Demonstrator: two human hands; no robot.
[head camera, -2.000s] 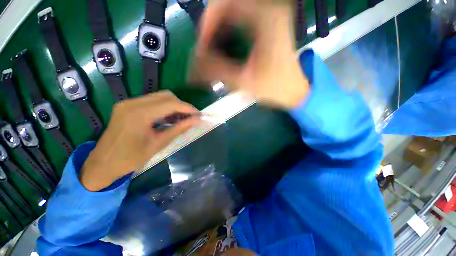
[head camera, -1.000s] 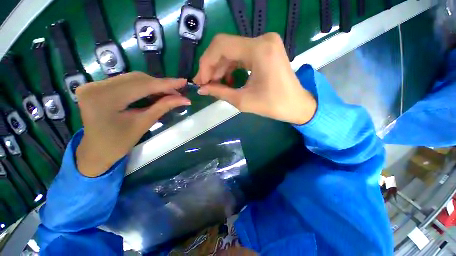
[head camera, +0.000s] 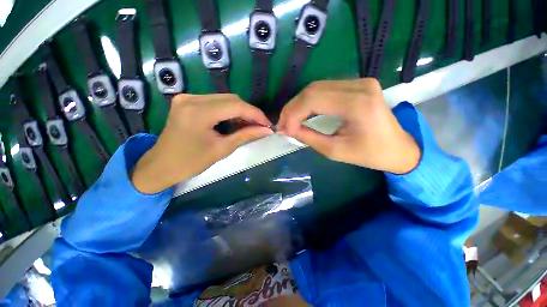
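My left hand (head camera: 207, 135) and my right hand (head camera: 348, 123) meet fingertip to fingertip above the pale edge rail (head camera: 240, 160). The thumb and forefinger of each hand are pinched together. A tiny glint shows between the fingertips; the piece there is too small to make out, possibly a clear film. Behind the hands, smartwatches lie back up in a row; one grey watch body (head camera: 263, 30) with a round dark sensor is above my fingertips, and another watch (head camera: 310, 25) is to its right.
More watches (head camera: 169, 77) run leftward on the green belt, and dark straps (head camera: 415, 42) lie to the right. A crinkled clear poly bag (head camera: 240, 237) lies on the near ledge. Clear plastic (head camera: 447, 120) is at the right, near another person's blue sleeve (head camera: 520, 183). Cartons (head camera: 517, 232) are lower right.
Both hands have come together at the fingertips, after being apart and blurred two seconds ago. The watches and the ledge sit further right in the picture.
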